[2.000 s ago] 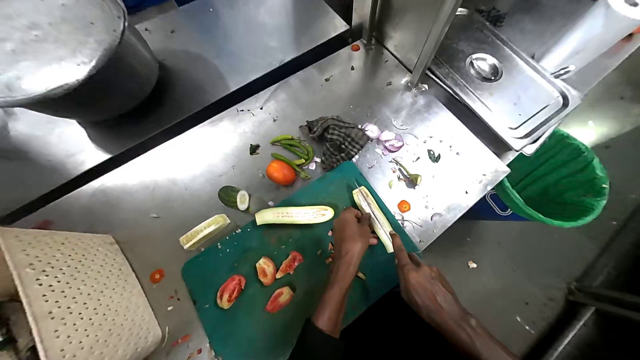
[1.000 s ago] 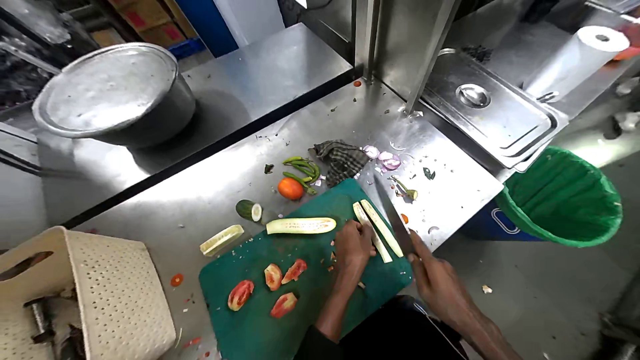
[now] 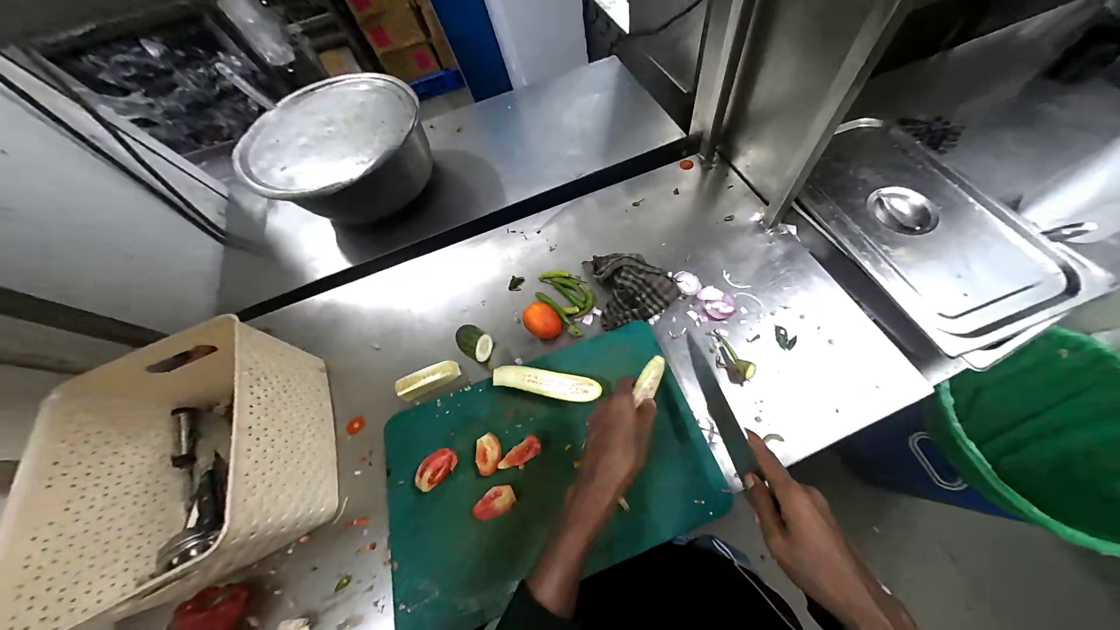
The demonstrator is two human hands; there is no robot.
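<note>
My left hand (image 3: 617, 433) is closed on a cut length of cucumber (image 3: 648, 380) at the right part of the green cutting board (image 3: 551, 569). In my right hand (image 3: 792, 525) is a large knife (image 3: 722, 407), its blade pointing up and away, just past the board's right edge. A long cucumber slice (image 3: 547, 383) lies across the board's far edge, and a shorter piece (image 3: 428, 381) rests on the steel table to its left. Several tomato wedges (image 3: 487, 454) lie on the board. Beyond it are a cucumber end (image 3: 474, 343), a whole tomato (image 3: 542, 320) and green chillies (image 3: 569, 296).
A checked cloth (image 3: 632, 289) and onion pieces (image 3: 717, 304) lie behind the board. A perforated beige basket (image 3: 284, 429) with utensils stands left. A lidded metal pot (image 3: 337, 149) is at the back left, a lidded steel tray (image 3: 954, 245) at the right, above a green-lined bin (image 3: 1032, 437).
The knife has come away from the cucumber to the right, beyond the board. The two long strips that lay side by side by my left hand a second ago no longer show apart. The view has shifted left.
</note>
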